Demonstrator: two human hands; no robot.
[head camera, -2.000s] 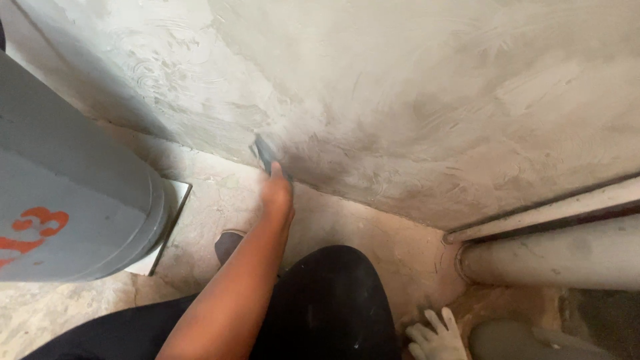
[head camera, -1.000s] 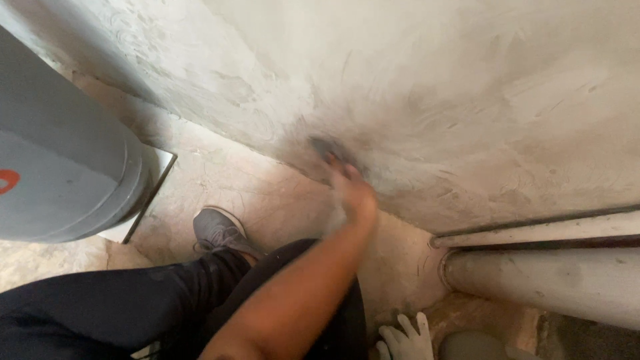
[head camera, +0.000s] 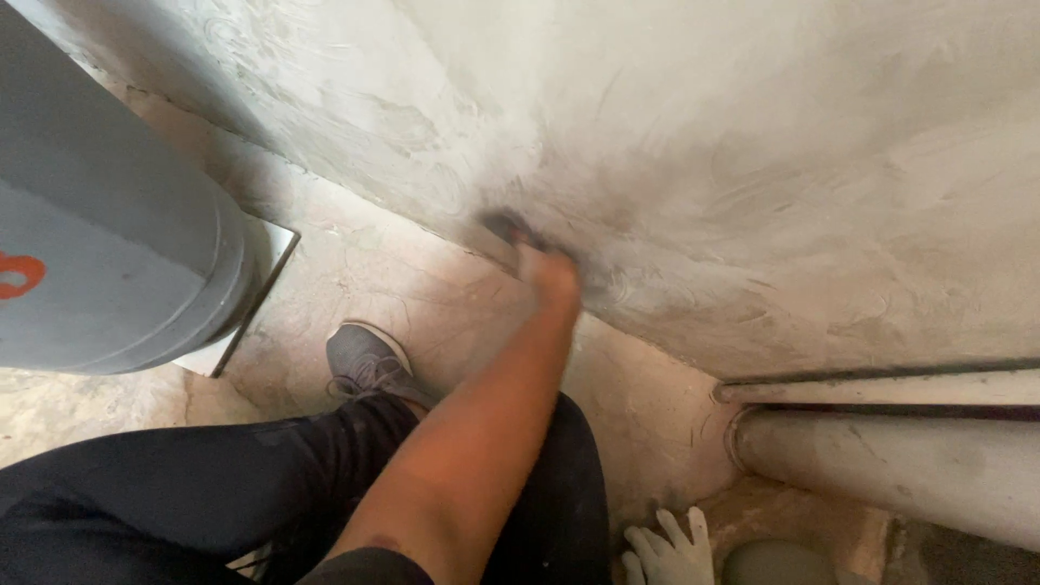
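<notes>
My bare left hand is closed around a small dark flat tool held against the grey plastered wall, low down near the floor edge. Motion blur hides the tool's exact kind. Dark smudges surround it on the plaster. A pale glove with spread fingers rests by the floor at the bottom right, right of my knee; whether my right hand is inside it cannot be told.
A large grey cylinder with red paint marks stands on a white plate at the left. Thin and thick pipes run along the right. My shoe is on the floor. A rounded grey object sits beside the glove.
My left hand has moved right along the base of the wall with the tool. The glove stays near the pipes. The view has shifted somewhat, showing more of my shoe.
</notes>
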